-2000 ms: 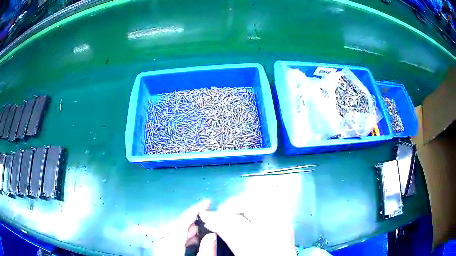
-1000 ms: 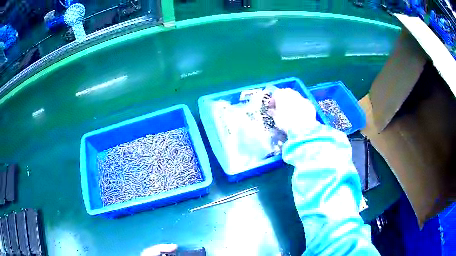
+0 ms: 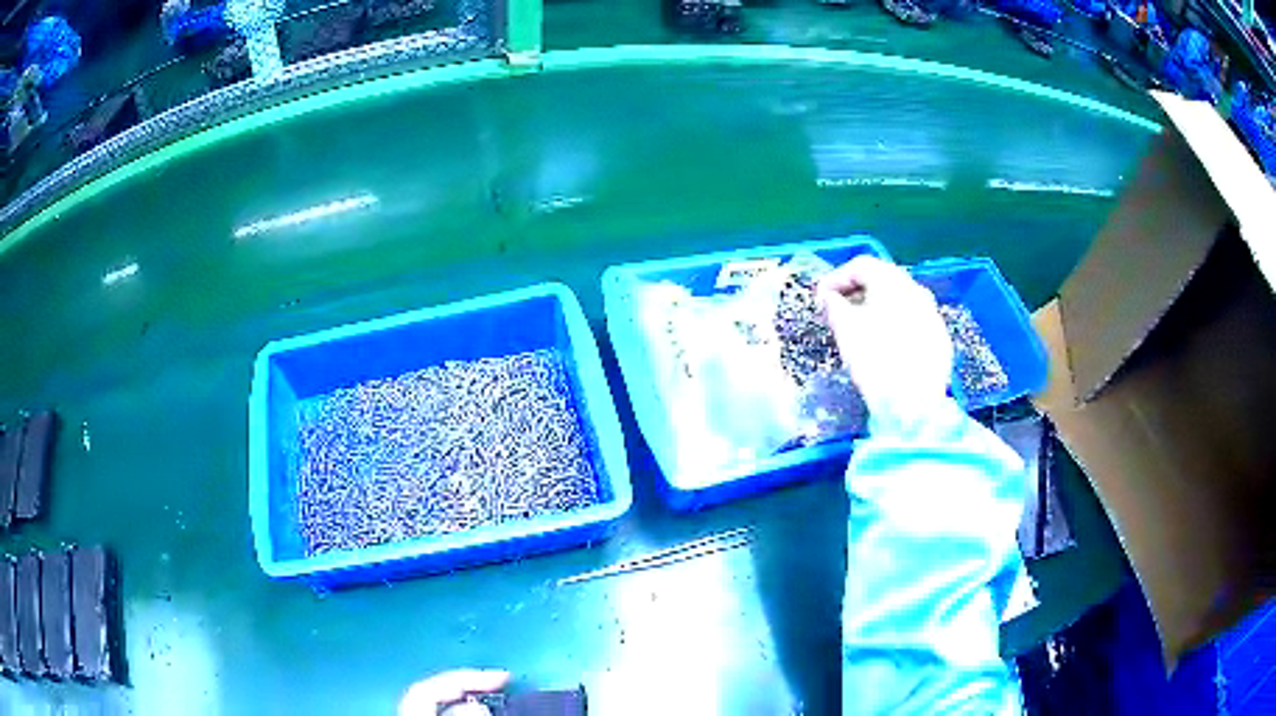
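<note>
My right hand [image 3: 882, 329] is over the right side of the middle blue bin [image 3: 672, 483], at the clear plastic bag [image 3: 728, 371] with dark mixed hardware [image 3: 803, 329]. Its thumb and fingertips are close together; whether they pinch a small part is too small and bright to tell. My left hand [image 3: 455, 691] is at the bottom edge, partly cut off, its fingers on a dark flat housing [image 3: 543, 702]. The large blue bin [image 3: 266, 462] holds a heap of silvery pins [image 3: 448, 455]. Silvery tweezers [image 3: 658, 557] lie below the bins.
A small blue bin [image 3: 1038, 367] with loose metal parts stands right of the middle bin. An open cardboard carton [image 3: 1175, 420] is at the far right, with dark housings [image 3: 1050, 490] beside it. Rows of dark housings [image 3: 59, 613] lie at the far left on the green bench.
Since two seconds ago, my right hand has gone from the bottom centre to the bag in the middle bin. In the last second it has lifted slightly. The view has turned right.
</note>
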